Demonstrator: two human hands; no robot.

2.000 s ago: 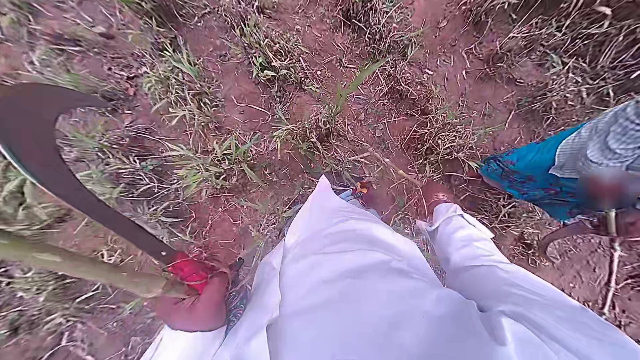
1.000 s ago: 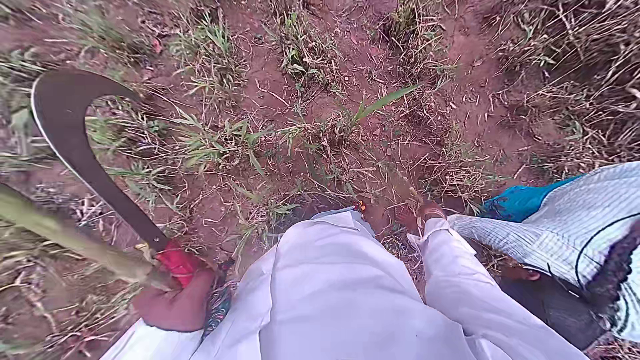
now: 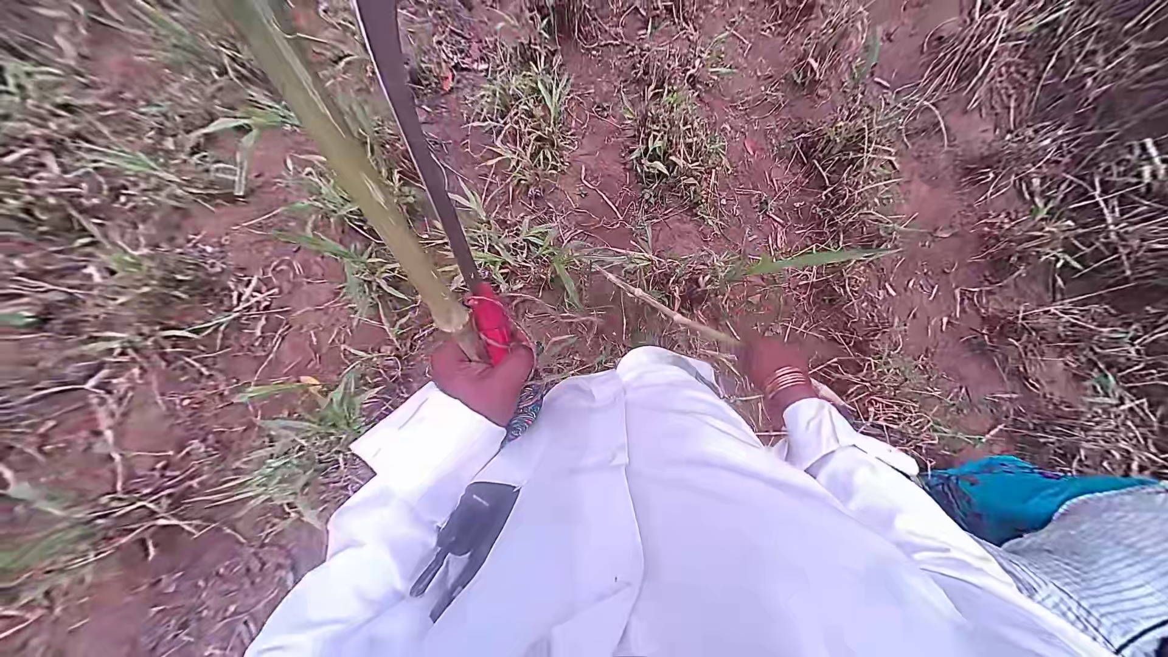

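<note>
My left hand [image 3: 484,379] grips the red handle [image 3: 490,324] of a curved sickle together with a thick green stalk [image 3: 365,182]. Upward from the fist run the sickle's dark blade [image 3: 415,137] and the stalk, side by side; the blade's tip is cut off by the upper edge. At the right, my right hand [image 3: 771,365], with bangles at the wrist, is closed around a thin dry stick [image 3: 671,313] that points up and left. White sleeves and a long white garment cover my arms and body.
Reddish soil with grass tufts [image 3: 675,137] lies ahead. Dry grass [image 3: 1086,201] is thicker at the right. A person in teal cloth [image 3: 1022,497] and a striped garment [image 3: 1095,557] is close beside me at the lower right.
The sickle and stalk have swung from pointing up-left to nearly upright as my left hand came in closer to my right. The neighbouring person shows less at the lower right.
</note>
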